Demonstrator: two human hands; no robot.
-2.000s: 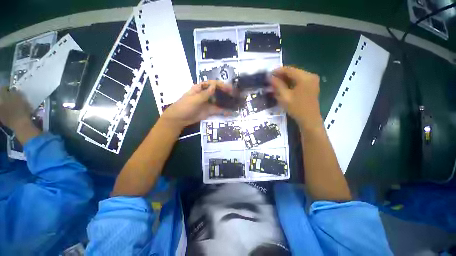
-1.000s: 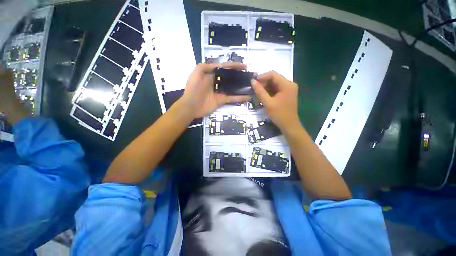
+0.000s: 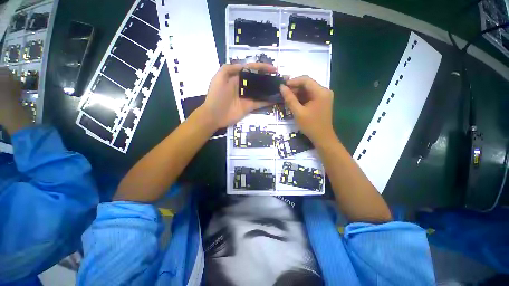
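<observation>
My left hand (image 3: 224, 96) holds a circuit board (image 3: 260, 85) above the tray, fingers along its far edge. The board's upward face is mostly plain black, with yellow spots at its left end. My right hand (image 3: 306, 106) has thumb and fingertips on the board's right end. The white blister tray (image 3: 229, 168) lies below, its middle pockets partly hidden by my hands. Boards lie in its pockets, such as one at the top left (image 3: 255, 32) and one at the bottom right (image 3: 301, 175). The pocket right of the second row shows no board.
The sticker sheet (image 3: 192, 50) lies left of the tray, beside overlapping spare sticker sheets (image 3: 129, 51). A used liner (image 3: 397, 111) lies at right, then a thin dark tool (image 3: 427, 146) and a dark device (image 3: 476, 156). At left are a dark plate (image 3: 77, 56), another person's sleeve (image 3: 49, 173) and trays.
Two seconds ago my hands were apart, each with a dark piece; now both are on one board. Over the last second they barely moved. The neighbour's hand has moved.
</observation>
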